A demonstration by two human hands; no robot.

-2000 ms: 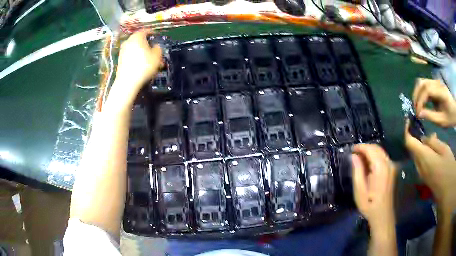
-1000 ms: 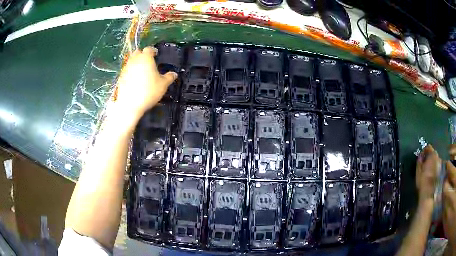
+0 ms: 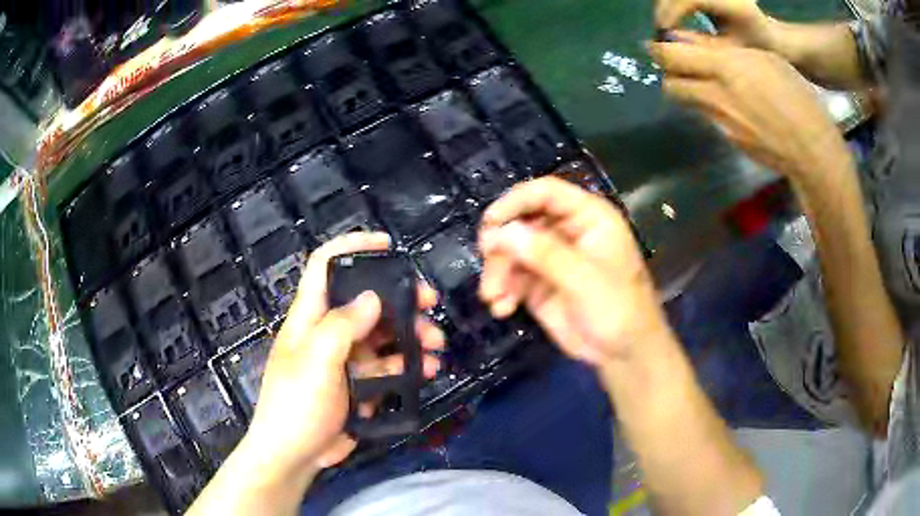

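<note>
My left hand (image 3: pixel 323 353) holds a black plastic phone housing (image 3: pixel 385 343) upright above the near edge of the black blister tray (image 3: pixel 398 191). Its thumb lies on the housing's face, and fingers show through the openings. My right hand (image 3: pixel 565 267) is just right of the housing, not touching it, with thumb and fingertips bunched together. It is blurred, and I cannot tell whether a tiny part is between the fingertips. Most tray pockets hold similar housings; one in the middle row looks plain and shiny. My left hand and the housing hide part of the near row.
Another person's hands (image 3: pixel 716 81) work at the upper right, beside a small pile of whitish parts (image 3: pixel 627 71) on the green bench top (image 3: pixel 565 40). Red-orange printed wrapping (image 3: pixel 151 76) runs along the upper left. That person's arm and patterned clothing fill the right side.
My left hand has left the tray's far left pocket, carrying a housing nearer to me. My right hand is now beside it. The view has turned, so the tray appears tilted and further left.
</note>
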